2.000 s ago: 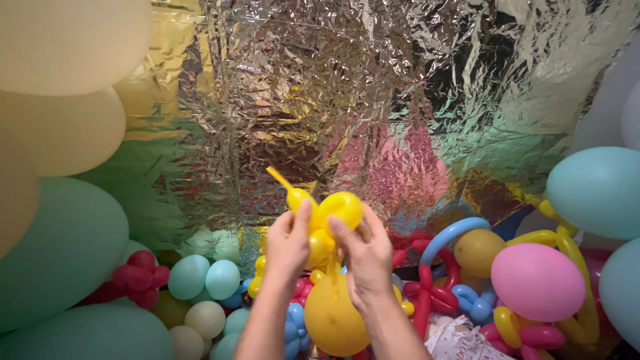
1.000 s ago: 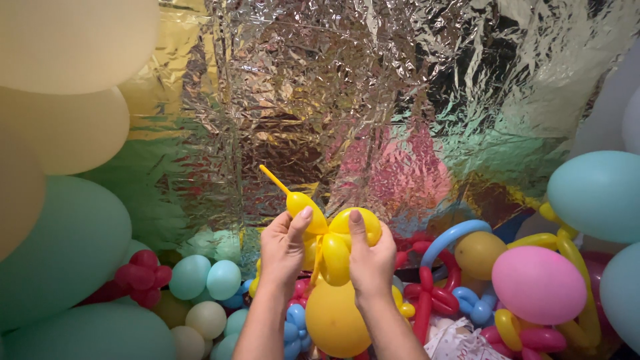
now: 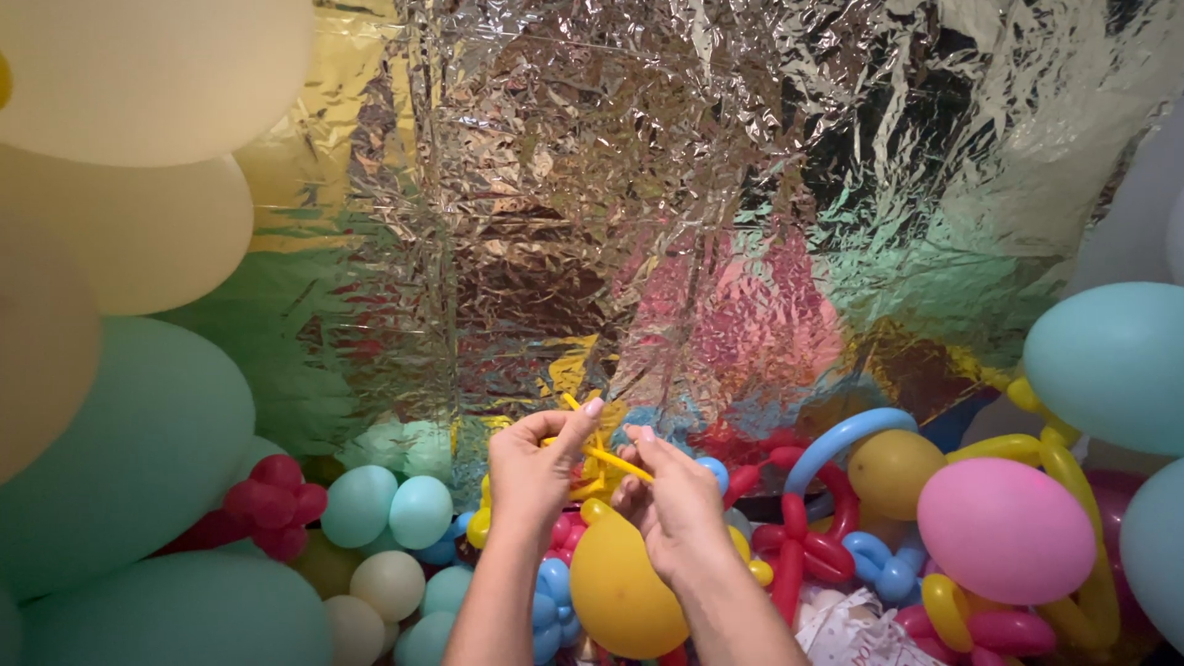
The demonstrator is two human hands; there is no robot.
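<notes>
A thin, limp yellow modelling balloon [image 3: 612, 459] runs between my two hands at the lower middle. My left hand [image 3: 536, 462] pinches it between thumb and fingers, with a short end poking up past the thumb. The other end meets the curled fingers of my right hand [image 3: 671, 495]. More yellow balloon strands show behind and between the hands; whether they are real or mirrored in the foil, I cannot tell. Just below my hands is a round mustard-yellow balloon [image 3: 624, 587], partly behind my right wrist.
Crumpled mirror foil [image 3: 601, 203] hangs ahead. Large cream [image 3: 139, 83] and teal balloons [image 3: 139, 444] crowd the left. At right are a pink balloon [image 3: 1006, 530], a turquoise balloon [image 3: 1115, 365] and twisted red balloons [image 3: 793, 555]. A printed white wrapper [image 3: 856, 634] lies low.
The inflated yellow balloon cluster that both hands held in the earlier frames is no longer seen in them; a thin yellow balloon is between them now. My hands have moved slightly lower.
</notes>
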